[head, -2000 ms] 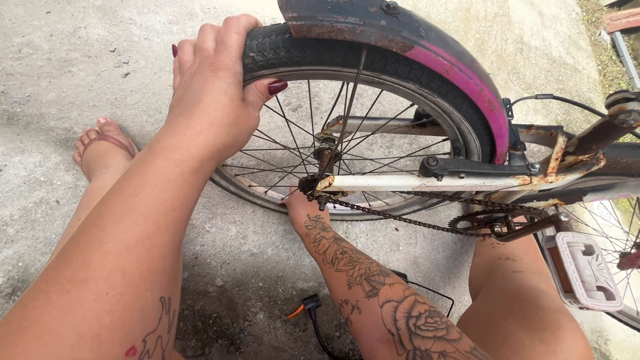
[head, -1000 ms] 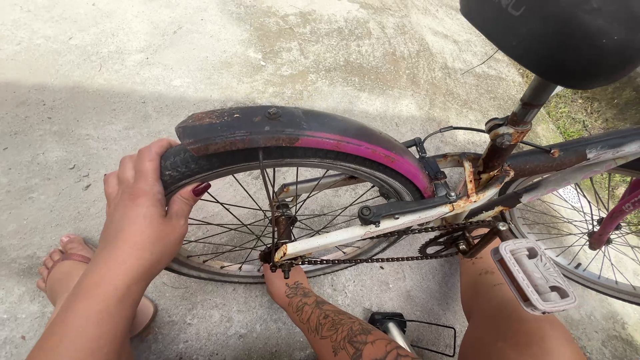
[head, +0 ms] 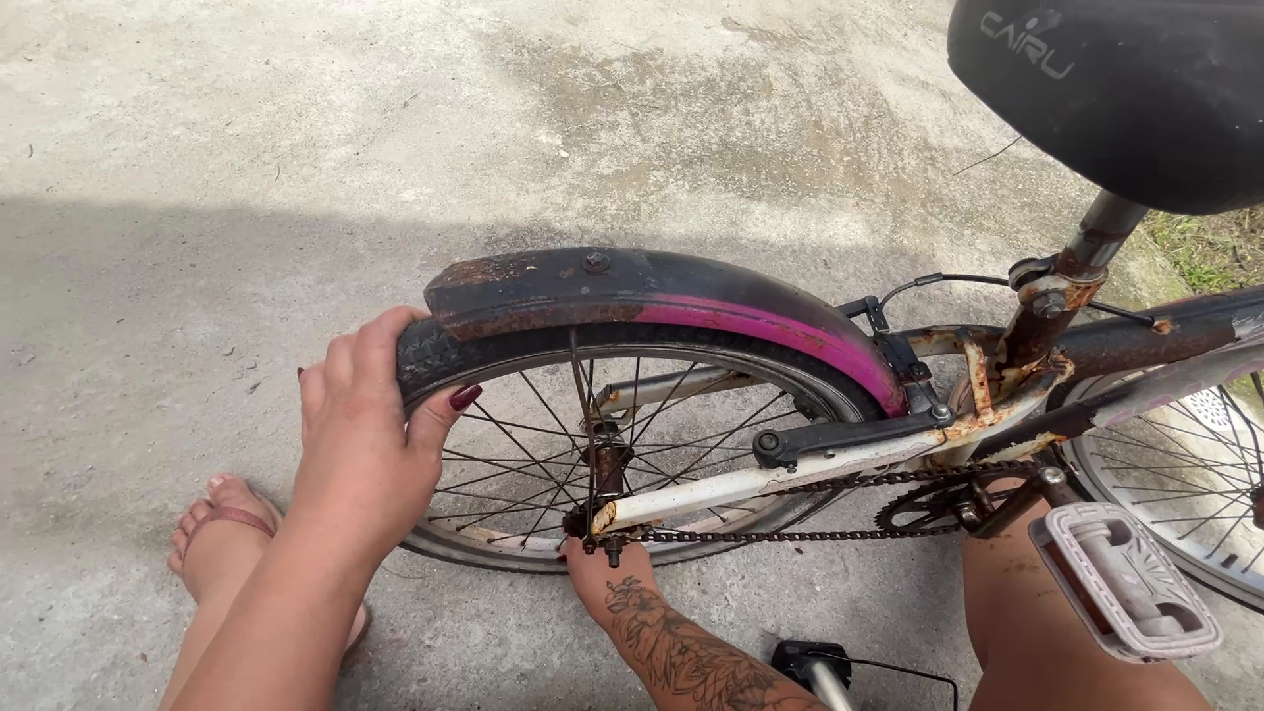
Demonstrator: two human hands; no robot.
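Observation:
My left hand [head: 370, 425] grips the black tyre [head: 427, 360] of the bicycle's rear wheel, just below the end of the black and magenta mudguard [head: 731, 286]; its thumb lies over the tyre and rim. My right hand [head: 607, 573] is low at the wheel hub [head: 607, 464], under the rusty rear end of the white frame stay [head: 731, 486]. The axle and frame hide most of its fingers, so its grip cannot be made out. A rusty chain [head: 800, 536] runs from the hub to the chainring [head: 923, 504].
A pale plastic pedal [head: 1131, 583] juts out beside my bent leg. The black saddle [head: 1116, 109] overhangs at upper right. On the concrete floor [head: 296, 118] lies a black and silver object with a thin wire loop [head: 825, 671]. My sandalled foot [head: 227, 533] is at left.
The view has shifted, bringing the saddle into sight. My left hand stays on the tyre and my right hand stays by the hub.

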